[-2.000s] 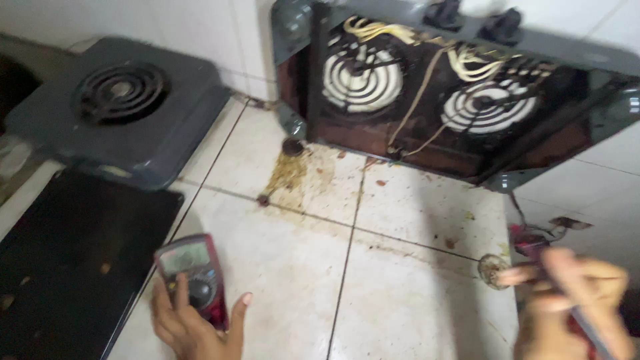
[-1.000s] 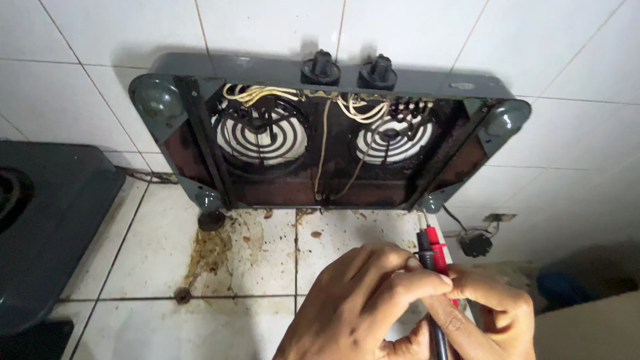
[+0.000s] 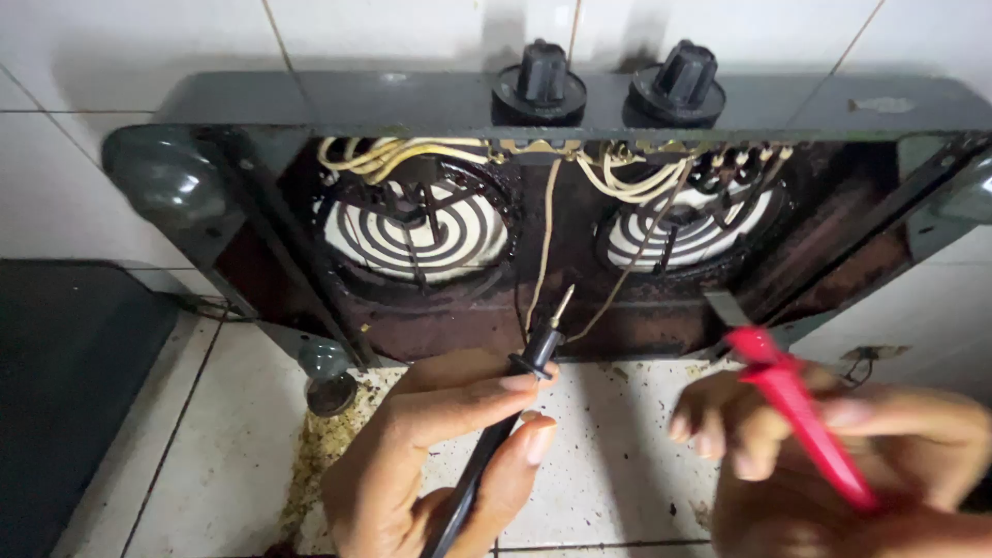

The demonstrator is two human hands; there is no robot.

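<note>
Between the thumb and fingers of my left hand is a black multimeter probe, its bare metal tip pointing up in front of the stove's lower edge. My right hand holds a red multimeter probe, blurred, near the stove's lower right part. Facing me is the open underside of a two-burner electric stove, propped against the tiled wall. It shows a left coil, a right coil, cream wires and two black knobs on the top edge. Whether either tip touches anything, I cannot tell.
At the far left lies a dark grey appliance body. Brown crumbs and grease stain the white tiled counter below the stove's left foot. A thin dark cable runs by the wall at the right.
The probes, side by side one second ago, are now apart, one in each hand. Two seconds ago my left hand was on a multimeter, which is now out of view. The view has moved closer to the stove.
</note>
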